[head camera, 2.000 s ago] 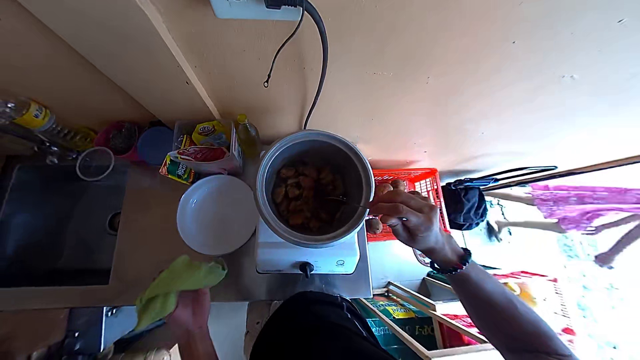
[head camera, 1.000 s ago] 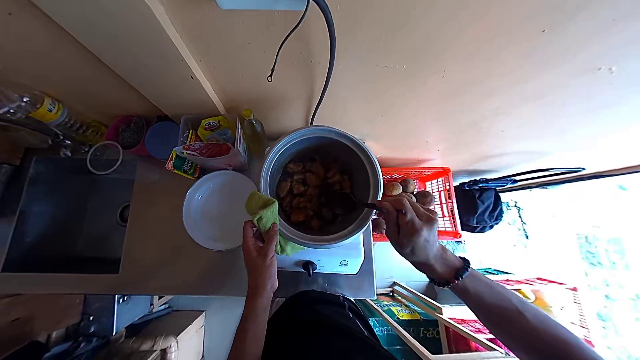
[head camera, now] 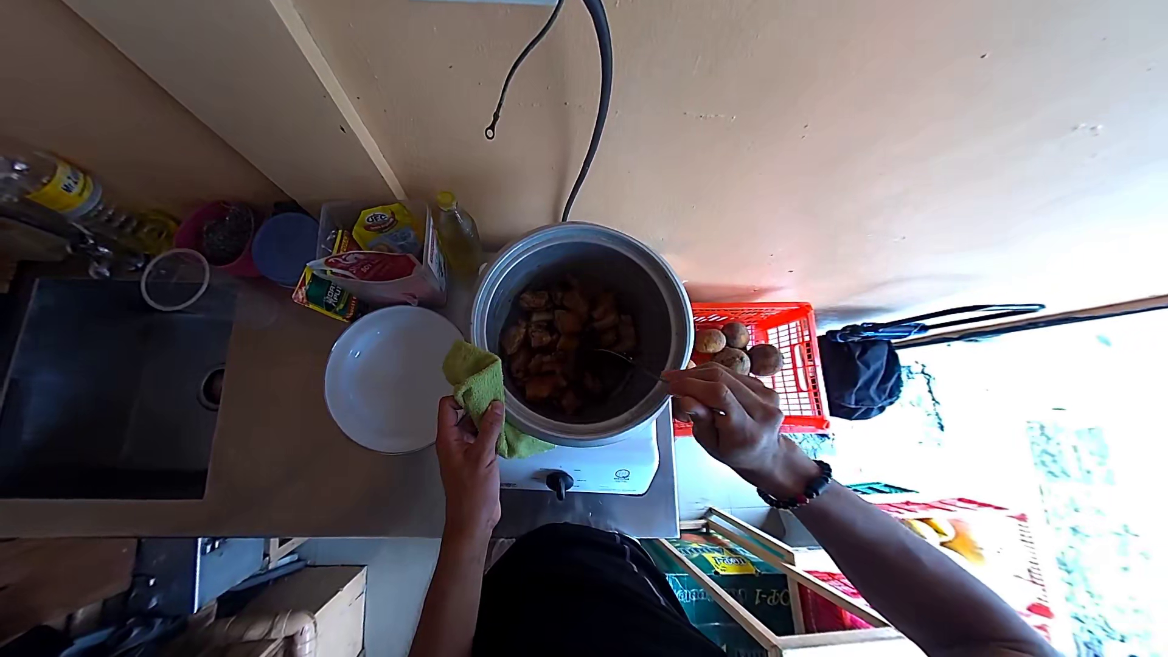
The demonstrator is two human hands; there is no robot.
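A deep metal pot (head camera: pixel 675 328) holding browned chunks of food (head camera: pixel 547 338) in dark sauce stands on a white stove (head camera: pixel 593 465). My left hand (head camera: pixel 470 456) grips a green cloth (head camera: pixel 479 379) against the pot's lower left rim. With my right hand (head camera: pixel 730 415), over the right rim, I hold a metal spoon (head camera: pixel 630 361) by its handle; its bowl is down among the chunks, partly hidden. Left of the pot lies a white plate (head camera: pixel 388 379) with nothing on it.
A red plastic basket (head camera: pixel 803 365) of round brown produce (head camera: pixel 735 347) sits right of the pot. Behind the plate are a plastic bin (head camera: pixel 401 287) of packets and an oil bottle (head camera: pixel 456 233). A sink (head camera: pixel 109 392) is at far left. A cable (head camera: pixel 602 100) hangs behind the pot.
My left hand with the green cloth has moved right, from in front of the plate to the pot's rim. My right hand stays at the right rim with the spoon.
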